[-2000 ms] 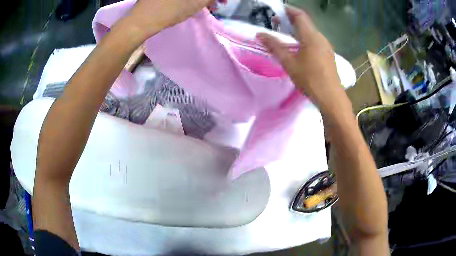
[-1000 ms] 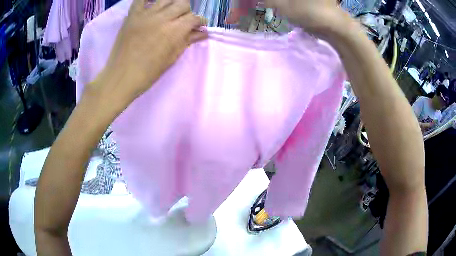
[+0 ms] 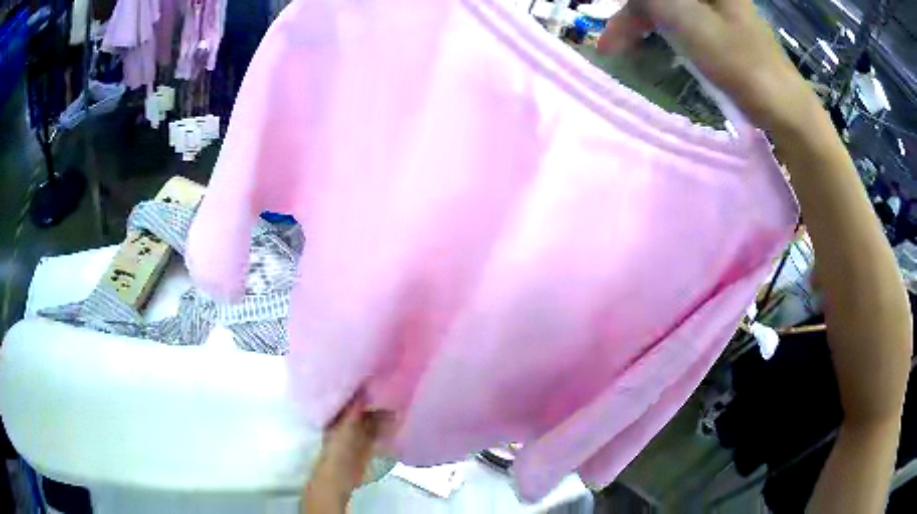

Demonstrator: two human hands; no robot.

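Observation:
The pink garment (image 3: 442, 231) hangs in the air in front of me, tilted, its gathered neckline running down to the right and its sleeves hanging at both sides. My right hand (image 3: 694, 45) is at the upper right, closed around a thin white hanger (image 3: 719, 97) whose arm reaches the neckline; the rest of the hanger is hidden. My left hand (image 3: 350, 442) is low at the centre, gripping the bottom hem, with its fingertips partly hidden by cloth. A small dark edge of the iron (image 3: 496, 459) shows under the garment.
The padded pressing board (image 3: 151, 402) is at lower left above the white table. Behind it lie striped garments (image 3: 263, 301) and a tan wooden block (image 3: 138, 266). Pink garments (image 3: 136, 40) hang at upper left. Dark cloth and cords are at right.
The garment has swung to a tilt, its neckline now higher at left. My left hand has moved from the top edge down to the hem. My right hand stays high, further right.

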